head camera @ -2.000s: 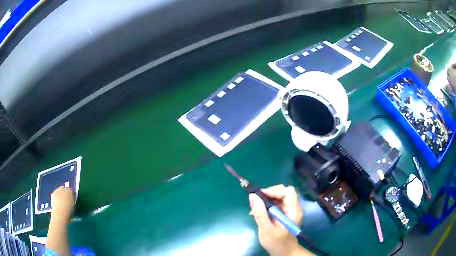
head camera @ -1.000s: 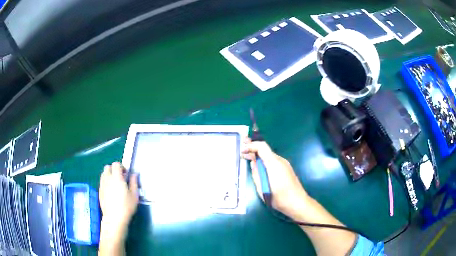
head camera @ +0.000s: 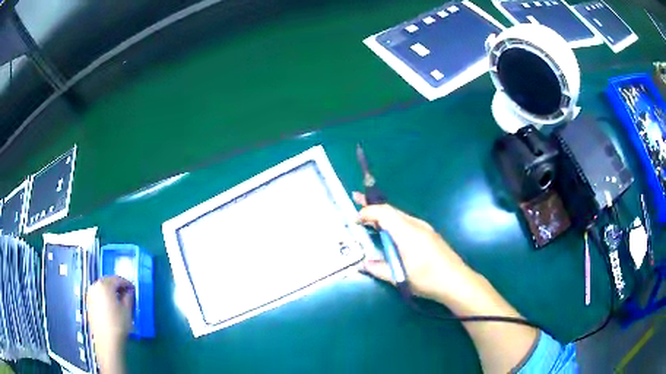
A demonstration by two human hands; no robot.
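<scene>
The panel sheet (head camera: 263, 245) lies turned at an angle on the green bench, its face glaring white inside a dark outline, with a small ring mark near its right corner. My right hand (head camera: 412, 252) holds the soldering iron (head camera: 391, 252), tip pointing up and away, clear of the panel. Its fingers are at the panel's right edge. My left hand (head camera: 111, 314) is at the blue parts bin (head camera: 146, 292) at left, fingers bent down over its left side. I cannot tell whether the fingers hold a part.
Stacked panels (head camera: 66, 307) stand left of the bin. More panels (head camera: 442, 44) lie along the rear strip. At right are a white round head (head camera: 537, 77), a black stand (head camera: 527, 164), a brown tray (head camera: 546, 219), a blue components tray (head camera: 646, 131), a pink stick (head camera: 587, 269) and cords.
My left hand has left the panel and moved left to the blue bin. The panel has turned counter-clockwise. My right hand still holds the iron, fingers now at the panel's edge.
</scene>
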